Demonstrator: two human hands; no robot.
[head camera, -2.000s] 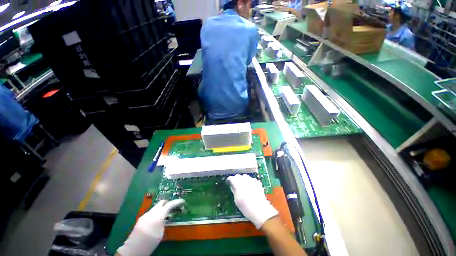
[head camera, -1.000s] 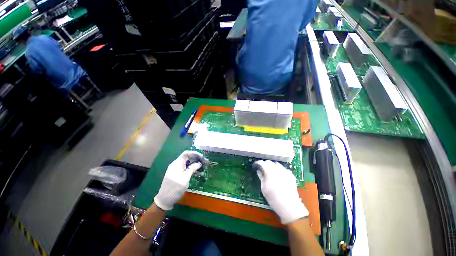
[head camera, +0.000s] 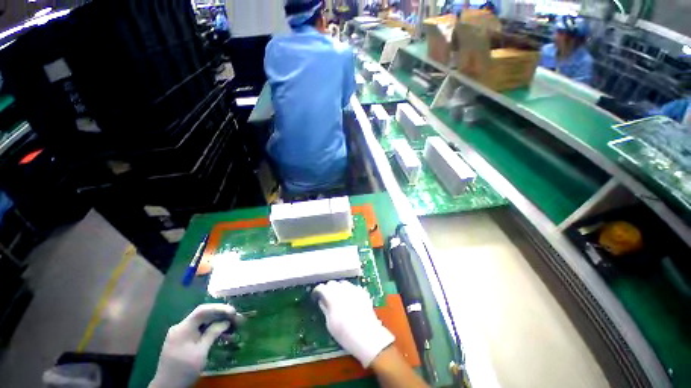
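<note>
The green circuit board (head camera: 276, 333) lies in an orange fixture (head camera: 395, 326). A long low white heatsink (head camera: 284, 271) crosses it; a taller one (head camera: 311, 220) stands behind, above a yellow strip (head camera: 321, 239). My left hand (head camera: 193, 341), white-gloved, is at the board's left side with thumb and fingers closed on a small dark component (head camera: 220, 324). My right hand (head camera: 352, 322), also gloved, has its fingertips down at the board just in front of the long heatsink's right part. Something dark shows at those fingertips; whether it is held cannot be seen.
A black electric screwdriver (head camera: 409, 288) lies right of the board, a blue pen (head camera: 195, 260) at the left. The conveyor (head camera: 485, 295) runs on the right with boards (head camera: 447, 189). Black crates (head camera: 144, 114) stand left. A person in blue (head camera: 311, 106) is ahead; a bin (head camera: 91, 367) is lower left.
My left hand, apart-fingered over the board earlier, has closed on a small dark component. My right hand stays by the long heatsink. The view tilted down, then up again.
</note>
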